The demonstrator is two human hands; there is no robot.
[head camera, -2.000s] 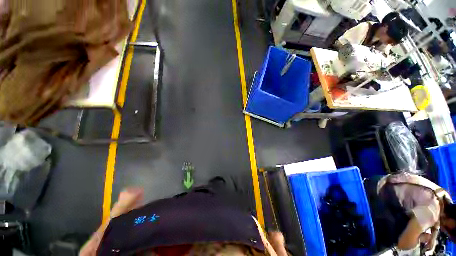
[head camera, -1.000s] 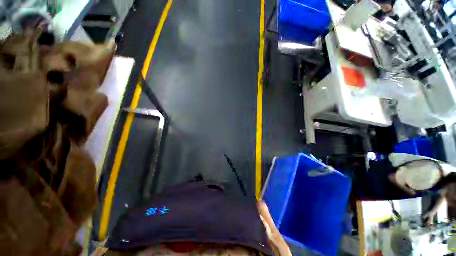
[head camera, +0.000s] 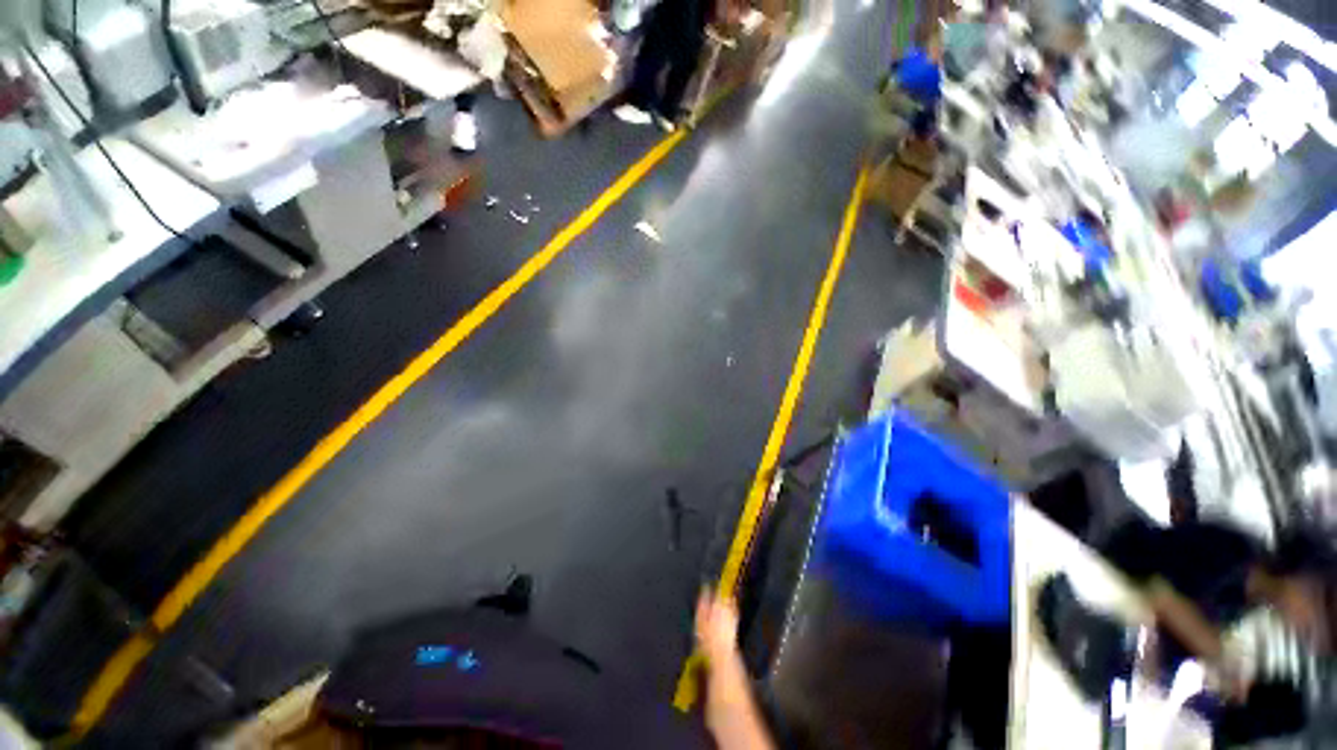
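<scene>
My right hand is at the lower middle of the view, small and blurred, beside the dark apron with blue characters. No held thing can be made out, and its fingers are too blurred to read. My left hand is not in the picture. A blue plastic tote bin stands to the right of my right hand, with something dark inside it.
A grey floor aisle runs ahead between yellow lines. White sewing tables with machines stand at the left. Brown cartons and a person's dark legs are at the far end. A blurred person is at the right.
The view has turned and moved along the aisle. The brown pile at the left has left the picture. My left hand is out of view. My right hand is now farther forward of the apron.
</scene>
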